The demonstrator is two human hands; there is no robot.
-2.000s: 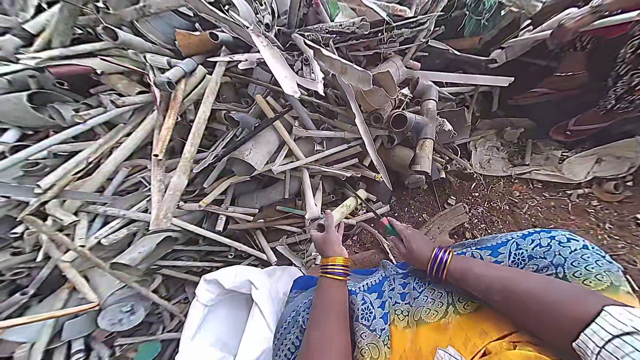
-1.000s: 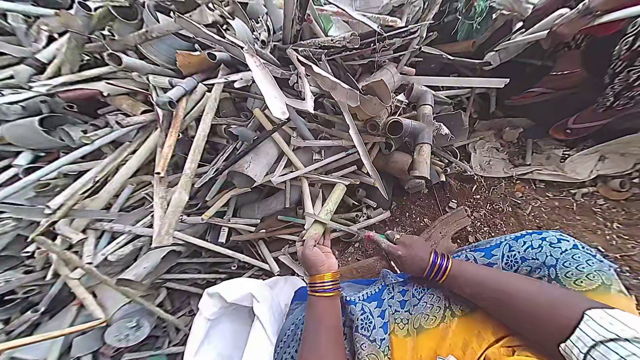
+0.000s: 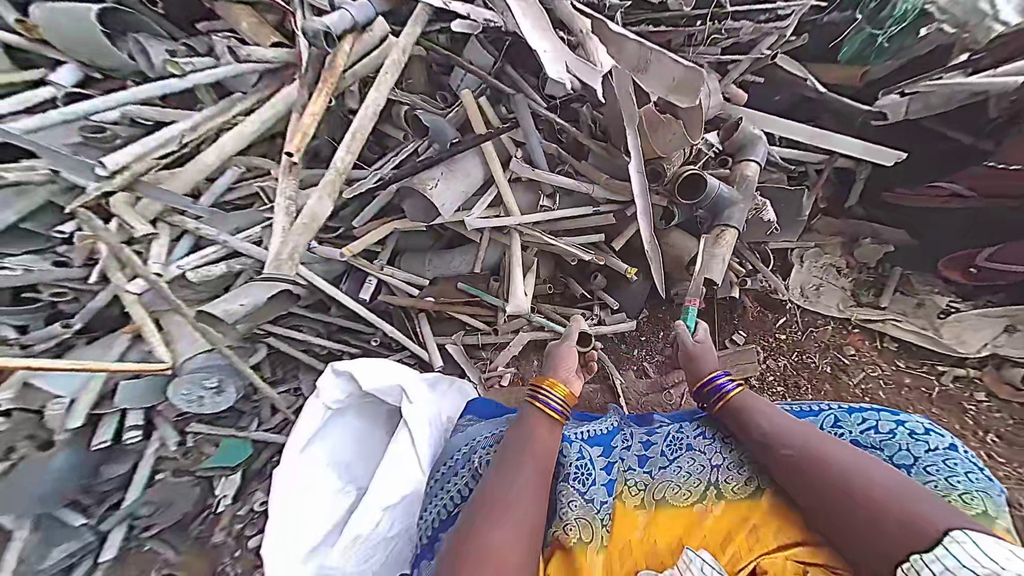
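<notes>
My left hand is closed around a short pipe piece, whose round open end faces up toward me; most of its length is hidden. My right hand grips the green handle of a long-bladed tool, likely a knife, which points up and away from me. Its blade overlaps a pipe with grey fittings. The two hands are apart, just beyond my lap. A thin green rod lies beside my left hand.
A heap of scrap pipes spreads ahead and to the left. An open white sack stands left of my lap. At right are bare soil, crumpled sheeting and another person's sandalled foot.
My right hand has moved away from my left, and the blade, which crossed the pipe piece one second ago, now points forward. The pipe piece in my left hand now shows its open end.
</notes>
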